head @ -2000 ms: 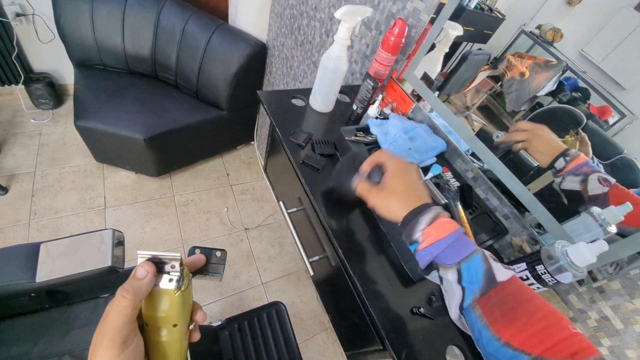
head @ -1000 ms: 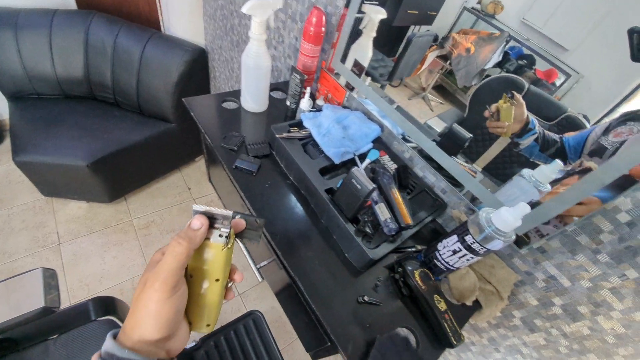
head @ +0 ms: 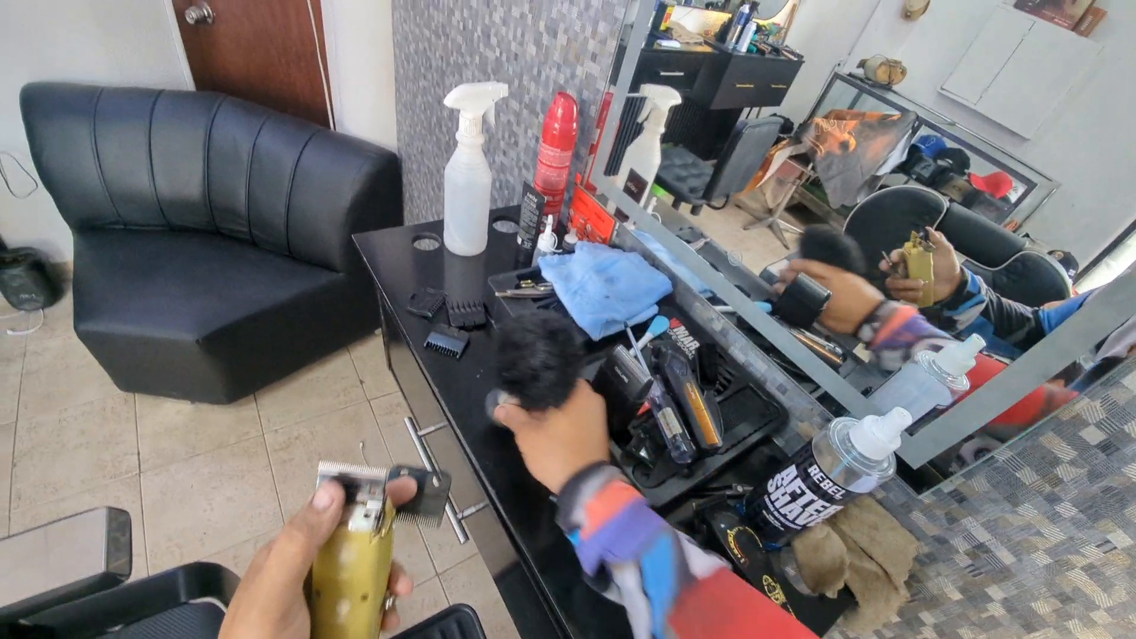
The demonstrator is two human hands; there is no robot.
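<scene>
At the lower left, my left hand (head: 288, 559) holds a gold hair clipper (head: 353, 568) with its metal blade up. A dark clipper guard (head: 422, 497) sits beside the blade at my fingertips. My right hand (head: 559, 435) grips a brush with black bristles (head: 537, 358), slightly blurred, above the black counter. Three black guard combs (head: 446, 341) lie on the counter left of the brush. Right of my right hand, a black tray (head: 763, 417) holds a dark clipper with a gold strip (head: 695, 399), a trimmer (head: 670, 422) and a black shaver (head: 624, 380). A blue cloth (head: 608, 288) lies behind them.
A white spray bottle (head: 468, 177) and a red spray can (head: 556, 155) stand at the counter's back. An aftershave bottle (head: 825, 479) stands beside a brown cloth (head: 861, 555) at right. The mirror (head: 852, 382) borders the counter. A black sofa (head: 213, 240) and chair armrest (head: 67, 564) are at left.
My right hand, out of direct view one second ago, is over the counter with the black brush. My left hand still holds the gold clipper. The view has shifted.
</scene>
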